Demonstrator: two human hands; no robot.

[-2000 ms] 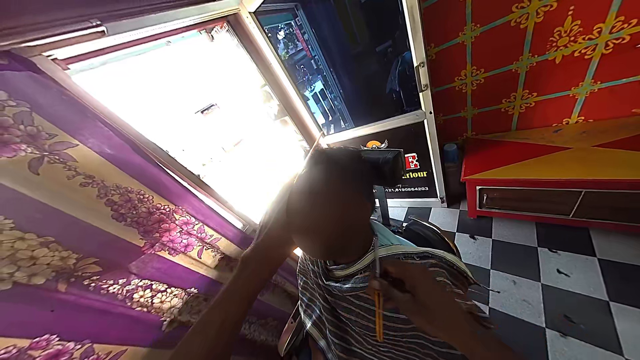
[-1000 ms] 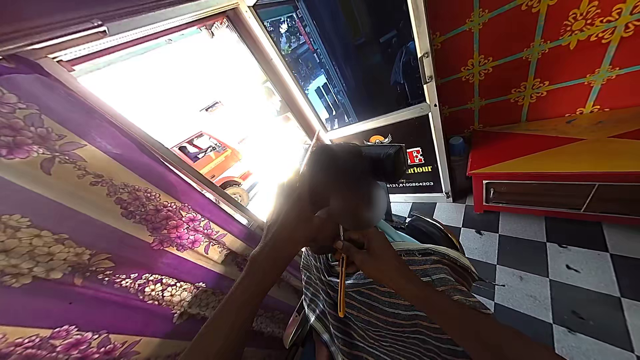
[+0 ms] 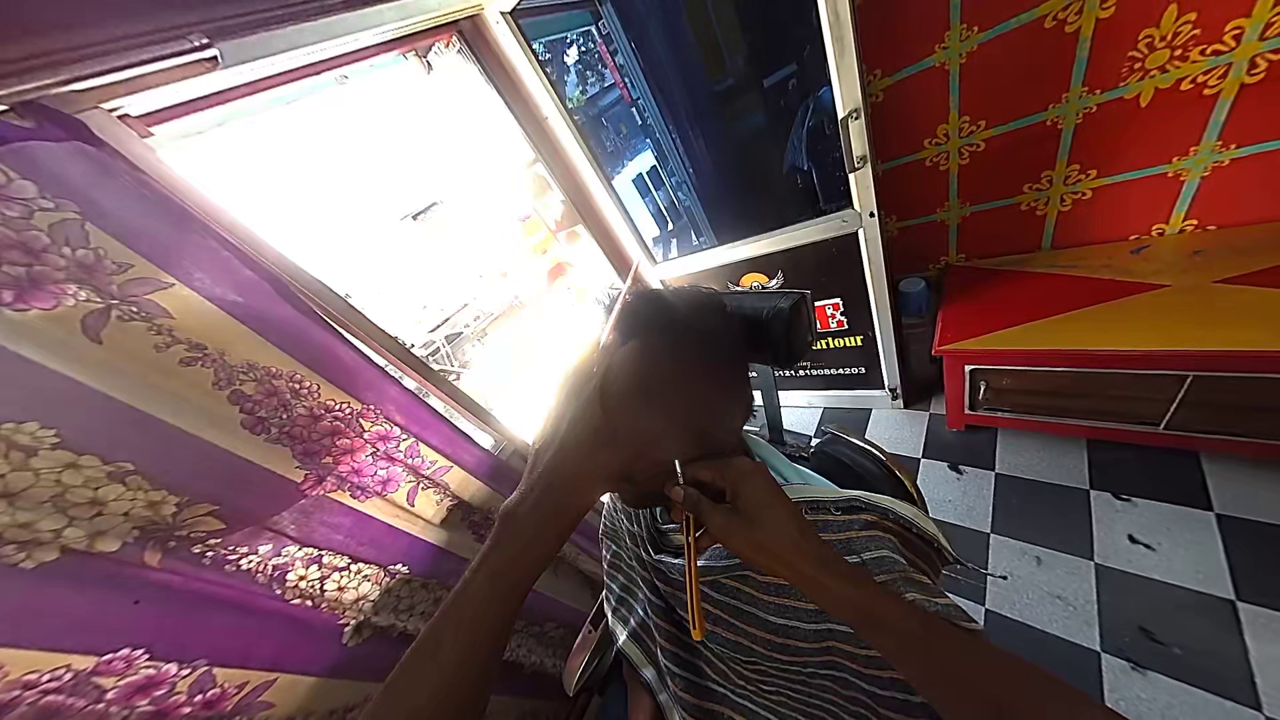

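A person sits in a black barber chair, head tilted back near the headrest (image 3: 785,325), with a striped cape (image 3: 800,610) over the body. My right hand (image 3: 735,505) holds a straight razor with a yellow handle (image 3: 692,590); its metal end is at the person's jaw and the handle hangs down over the cape. My left hand (image 3: 590,430) lies against the side of the person's head. Its fingers are in shadow, so how they are bent does not show. A light blue cloth (image 3: 775,465) shows at the neck, above the cape.
A purple floral curtain (image 3: 250,480) hangs at the left beside a bright window. Behind the chair stands a glass door with a metal frame (image 3: 870,250). A red and yellow bench (image 3: 1090,310) is at the right, on a checkered floor (image 3: 1050,540), with dark tufts scattered there.
My right hand was lower and away from the face two seconds ago; it is now at the jaw with the razor. An orange vehicle outside the window one second ago no longer shows clearly.
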